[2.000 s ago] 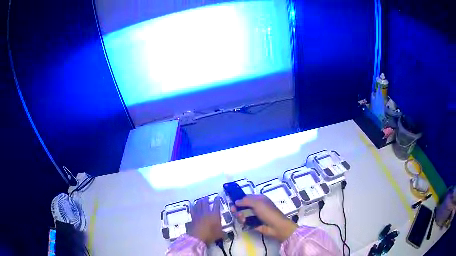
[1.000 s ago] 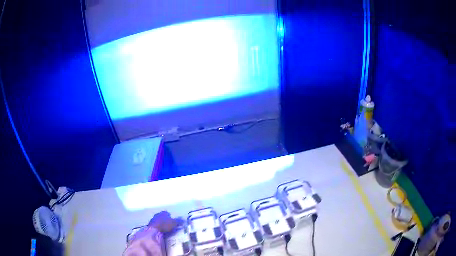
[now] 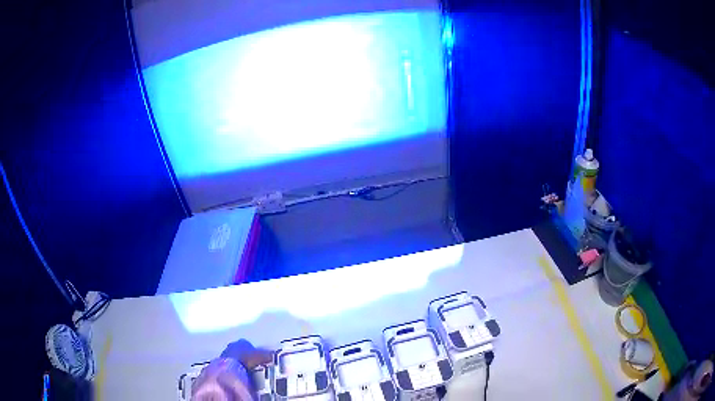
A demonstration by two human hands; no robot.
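Several white mini projectors with rounded handle frames and dark corner pads stand in a row, among them the rightmost projector (image 3: 464, 323) and a middle projector (image 3: 301, 368). The lower ones are cut by the bottom edge. My left hand (image 3: 249, 355), in a pink sleeve, is over the left end of the row and hides much of the two leftmost units. Its fingers are blurred and point right; whether they grip anything is unclear. My right hand is not in view. A black cable (image 3: 488, 368) hangs at the rightmost unit's near side.
The white bench (image 3: 525, 313) has yellow tape lines. Tape rolls (image 3: 629, 320), a grey bin (image 3: 622, 270) and a spray bottle (image 3: 584, 176) stand on the right. A small fan (image 3: 67, 350) is at the left end. Light falls on the wall (image 3: 306, 94) ahead.
The view has shifted, and the row sits lower in it. My right hand and the black remote have gone out of view. My left hand remains by the left end of the row.
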